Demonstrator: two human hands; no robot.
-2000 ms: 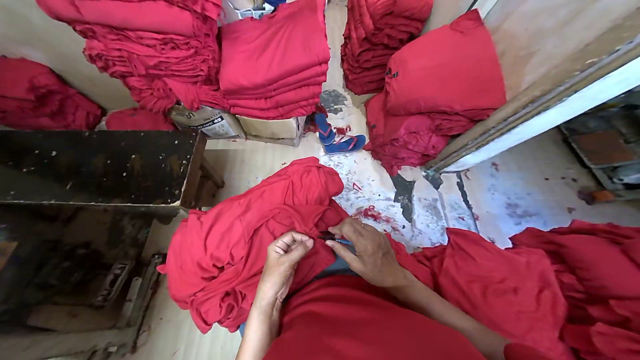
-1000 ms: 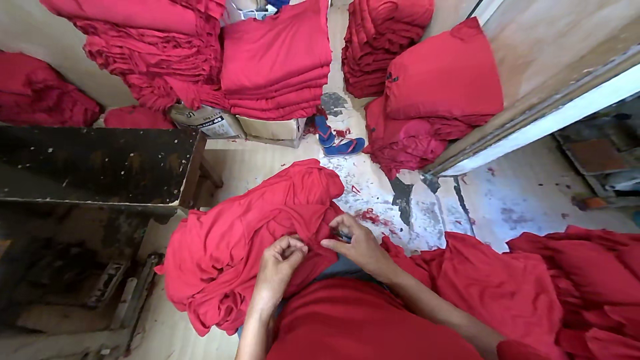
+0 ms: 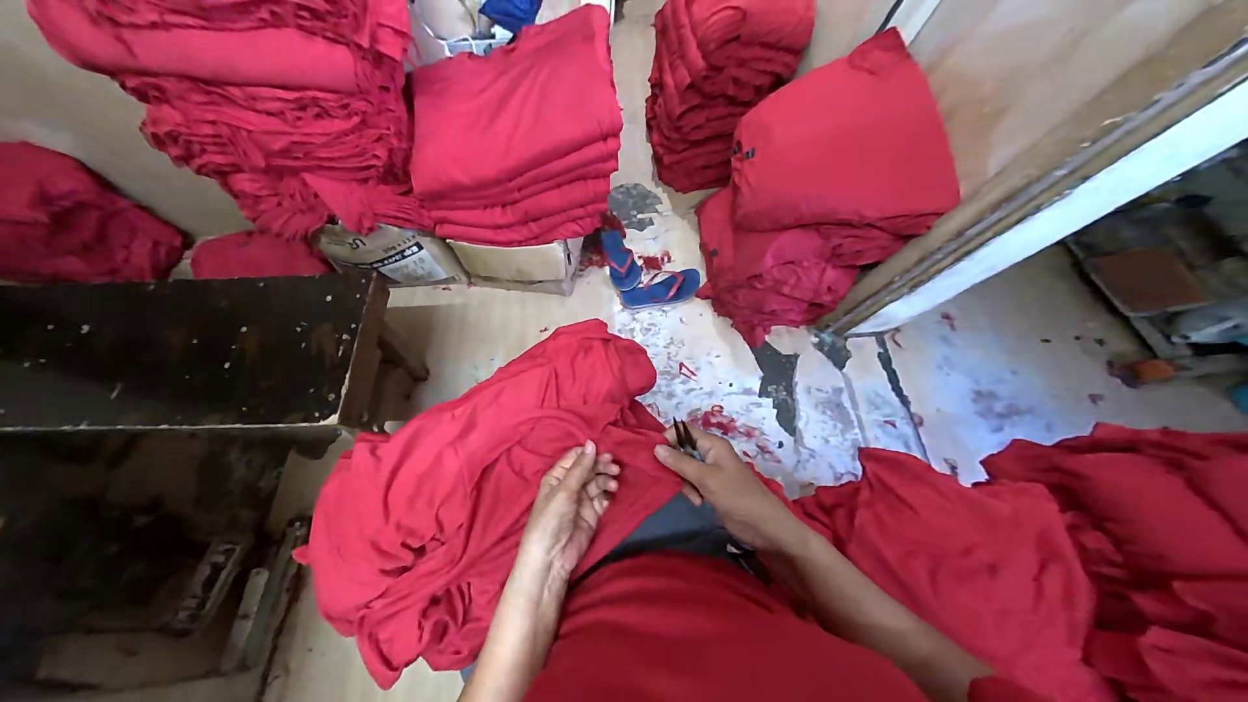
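Note:
A bundle of red knit fabric (image 3: 468, 458) lies over my lap and spills to the left. My right hand (image 3: 717, 478) is closed around small thread snips (image 3: 684, 437), whose dark pointed tips stick up past the fingers; its thumb and a finger are at the fabric's right edge. My left hand (image 3: 575, 492) rests over the cloth with its fingers curled and the palm partly turned up. Whether it pinches any fabric cannot be told. A gap separates the two hands.
Folded red garments (image 3: 517, 127) are stacked on cardboard boxes (image 3: 517, 265) ahead, with another red pile (image 3: 843, 146) at the right. Blue flip-flops (image 3: 660, 290) lie on the scrap-strewn floor. A dark wooden bench (image 3: 175, 351) stands left; more red cloth (image 3: 965, 556) lies at my right.
Two seconds ago my hands were close together at the cloth; now they are farther apart. My left hand has turned its palm more upward, and the snips' tips show more clearly in my right.

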